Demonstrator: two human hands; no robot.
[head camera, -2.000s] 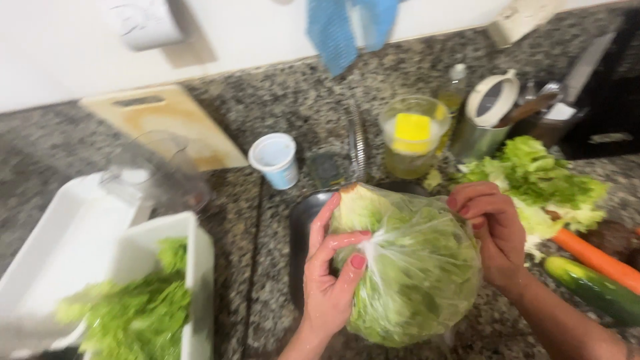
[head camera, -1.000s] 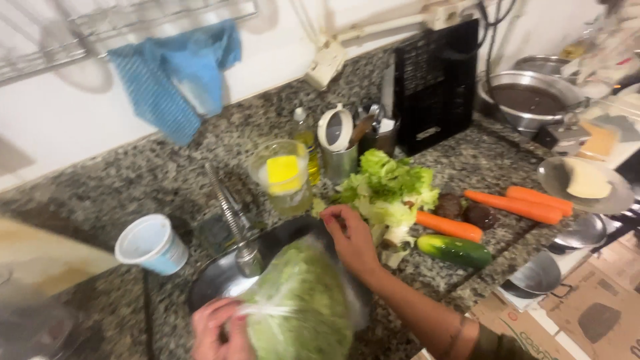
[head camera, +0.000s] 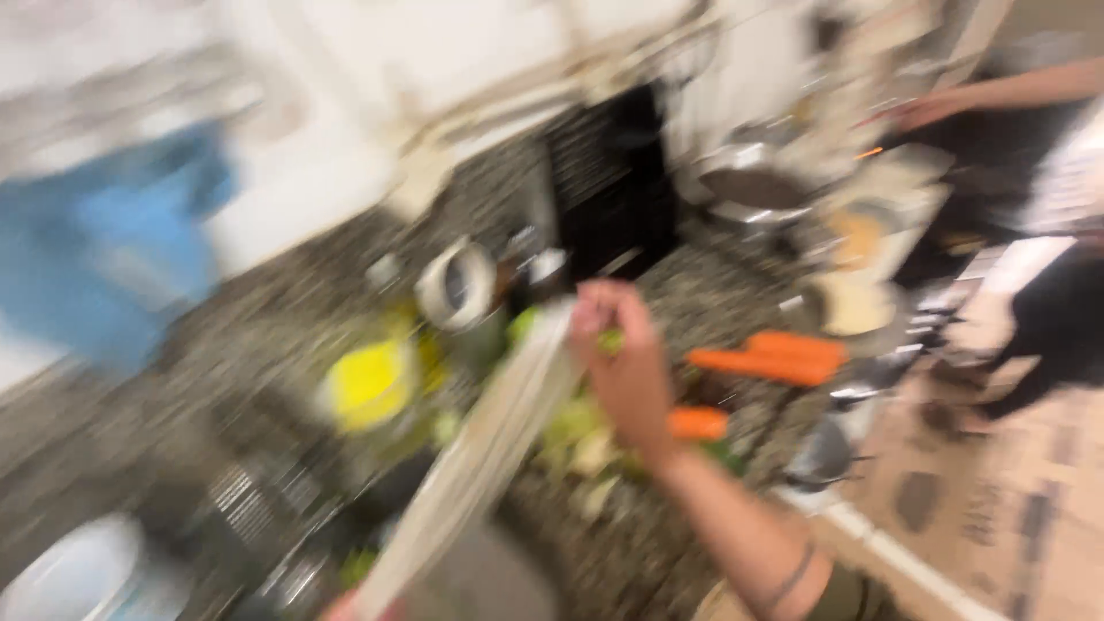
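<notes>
The view is strongly blurred. My right hand is raised near the middle, its fingers closed on the upper end of a thin clear plastic bag. The bag is stretched into a long twisted strand that slants down to my left hand, of which only a little shows at the bottom edge, at the bag's lower end. Lettuce leaves lie behind the bag and my right hand. Whether anything is inside the bag's lower part cannot be told.
A yellow sponge in a container, a utensil holder and a white cup stand by the sink. Carrots lie right of my hand. A metal pot stands farther back. Another person's arm reaches in at upper right. A blue cloth hangs left.
The bag, rounded around the lettuce head before, is now drawn out long and narrow between my hands. My right hand has risen with its end. Another person has come into view, which has swung right.
</notes>
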